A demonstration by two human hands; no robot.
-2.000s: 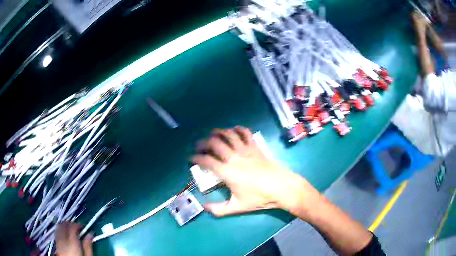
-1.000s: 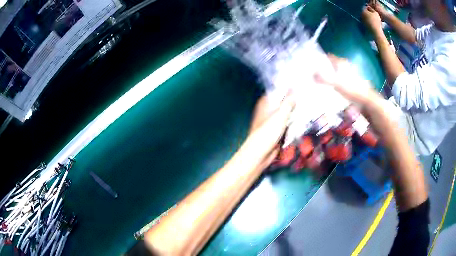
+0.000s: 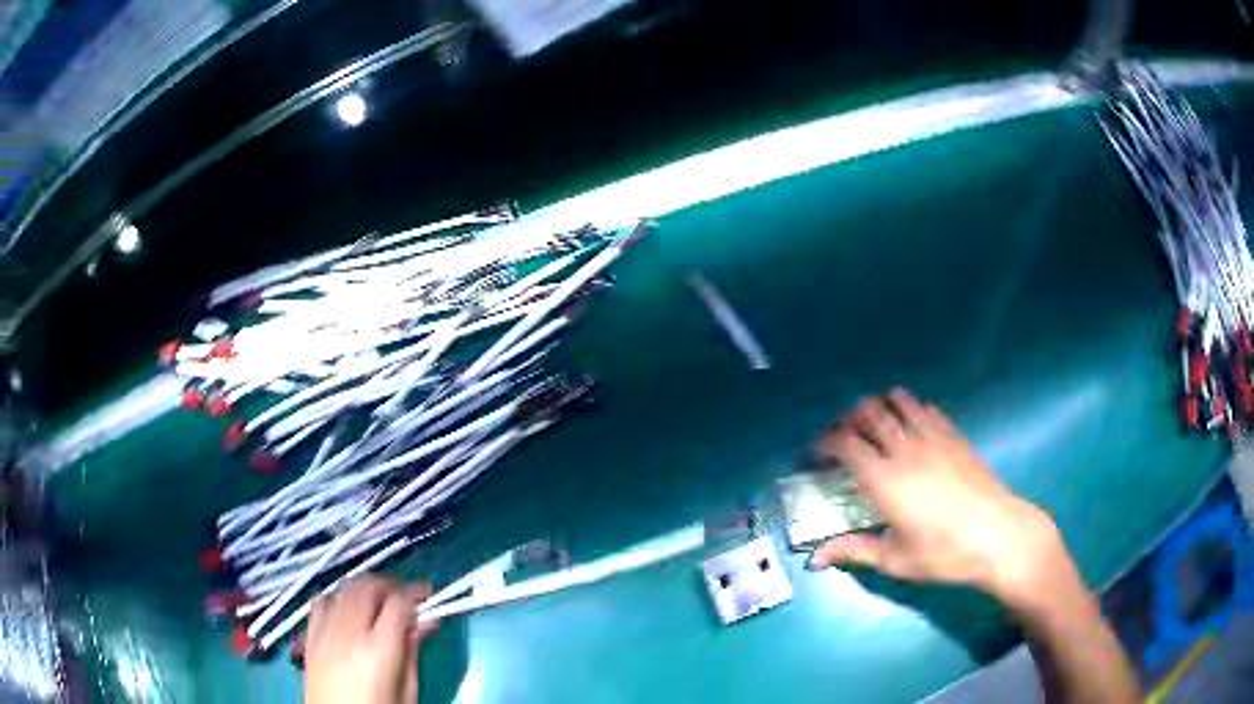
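Note:
My right hand [image 3: 935, 502] is around a pale block-like tool [image 3: 829, 508] on the green bench, just right of the silvery fixture block [image 3: 747, 579] with two dark holes. A white-sleeved harness [image 3: 591, 567] runs from my left hand to the fixture block; its dark wire end lies at the block's upper edge, and a white tag stands out from it. My left hand [image 3: 365, 640], cut off by the lower edge, has its fingers at the harness's other end, beside the left pile. The fingertip contact is blurred.
A large pile of white harnesses [image 3: 413, 344] with red connectors lies at the left. Another pile [image 3: 1194, 227] lies at the far right. A slim silver strip [image 3: 729, 322] lies mid-bench. A pale strip [image 3: 825, 149] edges the bench; a blue stool [image 3: 1180, 585] stands at the lower right.
My hands have left the right pile and are back at the fixture block and left pile. The view has swung left, so the right pile now sits at the picture's edge.

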